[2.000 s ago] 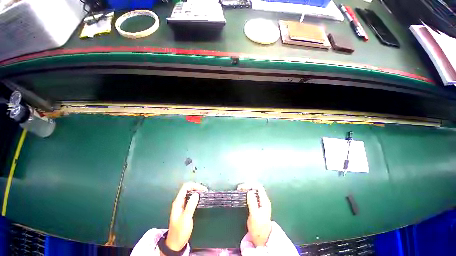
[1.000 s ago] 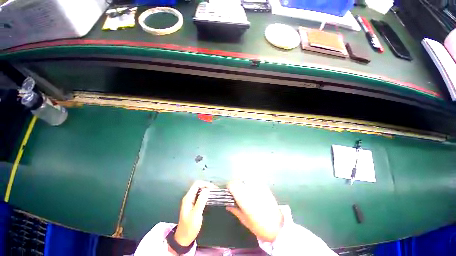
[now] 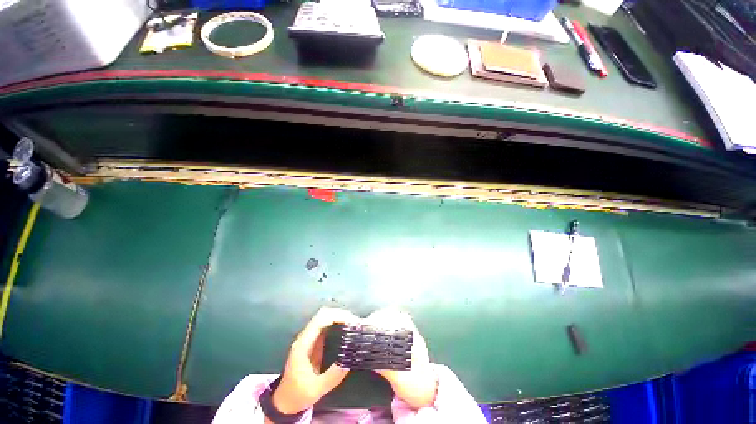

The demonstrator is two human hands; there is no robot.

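A stack of several dark housings point(image 3: 375, 348) is held just above the green mat at the front middle, its ribbed black edges facing me. My left hand point(image 3: 311, 364) grips the stack's left end, thumb below and fingers behind. My right hand point(image 3: 412, 373) grips its right end. The far fingertips of both hands are washed out by glare.
Note paper point(image 3: 549, 258) with a pen point(image 3: 568, 263) on it and a small dark block point(image 3: 576, 339) lie on the right. Black debris point(image 3: 312, 264) lies mid-bench. A clear bottle point(image 3: 62, 197) stands at left. Blue crates point(image 3: 705, 389) line the front edge.
The stack shows more layers and a taller edge face than before. My right hand has come back from over the stack to its right end. The camera view has shifted slightly.
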